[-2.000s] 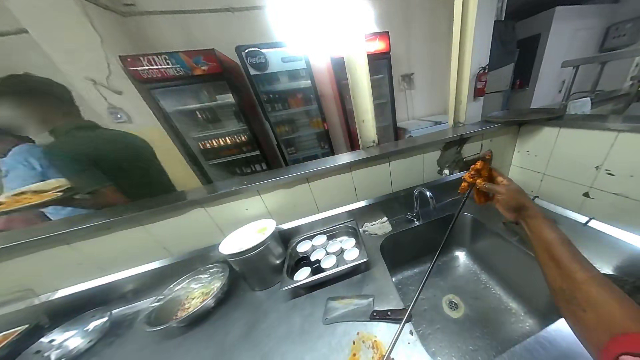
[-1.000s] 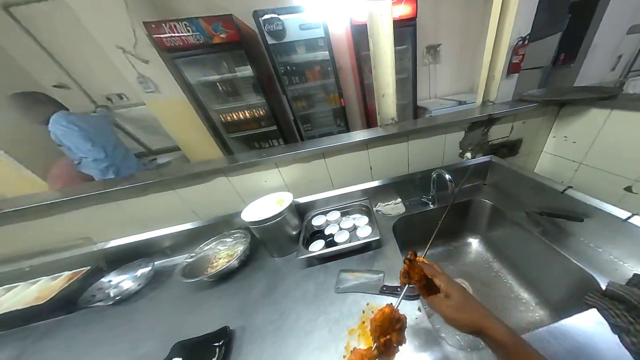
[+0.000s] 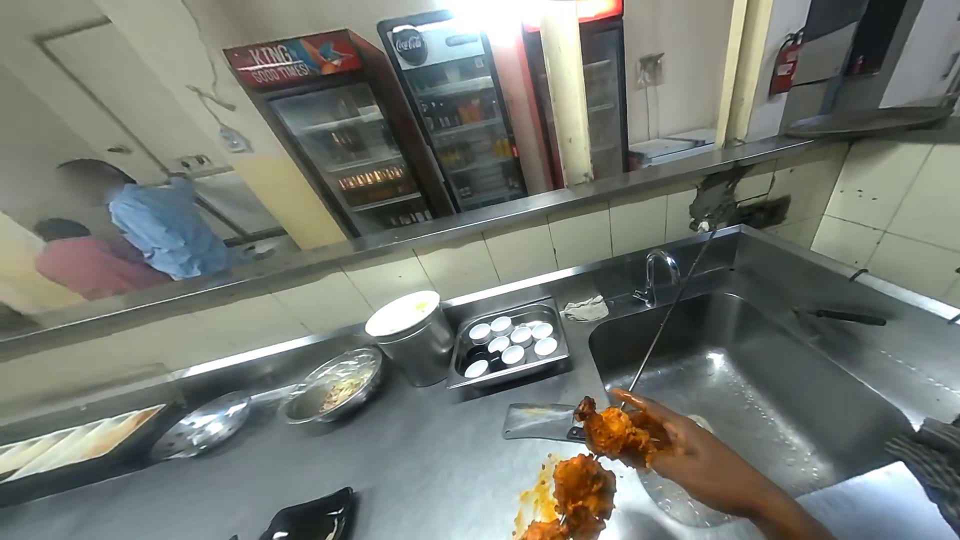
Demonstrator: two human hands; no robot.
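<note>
My right hand [image 3: 686, 457] closes around an orange-coated piece of meat [image 3: 619, 435] on a long metal skewer [image 3: 664, 322], above the near left corner of the sink. More coated meat [image 3: 581, 491] sits lower on the skewer, over an orange sauce smear [image 3: 536, 502] on the steel counter. The skewer's far end points up past the faucet to the tiled wall. Close behind the meat lies a cleaver [image 3: 538, 421], its handle mostly hidden. My left hand is out of view.
A steel sink [image 3: 750, 360] with a faucet [image 3: 660, 277] lies right. Along the back stand a tray of small lidded cups [image 3: 510, 341], a tall steel container [image 3: 412, 337] and a covered bowl [image 3: 337, 386]. A black dish [image 3: 311, 517] lies near left. Two people [image 3: 169, 229] are beyond the ledge.
My right hand has come down from above the far side of the sink to its near left corner. The meat has moved down the skewer with it. The view has shifted.
</note>
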